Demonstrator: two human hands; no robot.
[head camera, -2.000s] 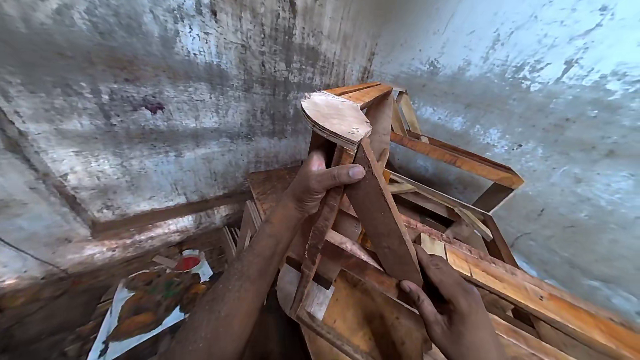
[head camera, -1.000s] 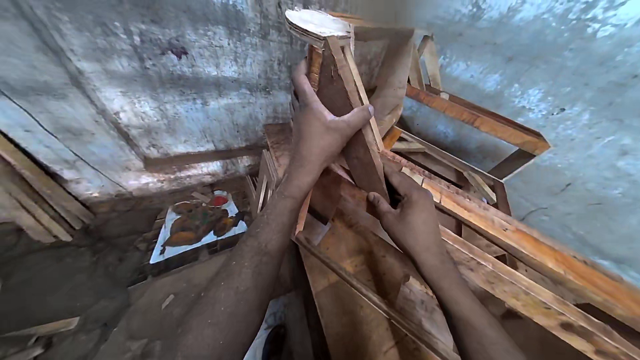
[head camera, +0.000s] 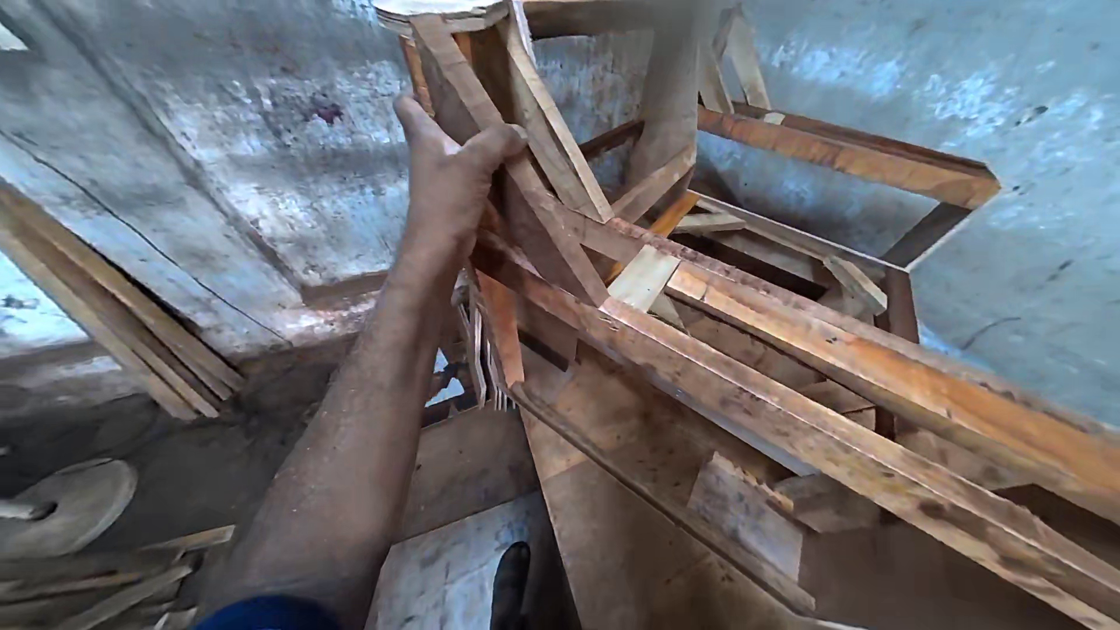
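Observation:
My left hand (head camera: 455, 175) grips a narrow upright wooden board (head camera: 534, 201) of a wooden frame, its thumb across the near edge and its fingers behind. A curved pale plywood piece (head camera: 446, 10) caps the upright just above the hand, partly cut off by the top edge of the view. The board's lower end meets a long wooden rail (head camera: 770, 394) that runs to the lower right. A second slat (head camera: 560, 122) stands to the right of the held board. My right hand is out of view.
An angular wooden frame (head camera: 849, 157) stands by the blue wall at right. Below the rails lies a broad plywood panel (head camera: 630, 507). Planks (head camera: 105, 297) lean on the left wall. On the floor at left are a round disc (head camera: 70, 507) and scrap wood (head camera: 122, 595).
My right hand, at the lower part of the board in both earlier frames, has left the view. My left hand still holds the upright. The tray with food-like items has passed out of sight as the view shifted.

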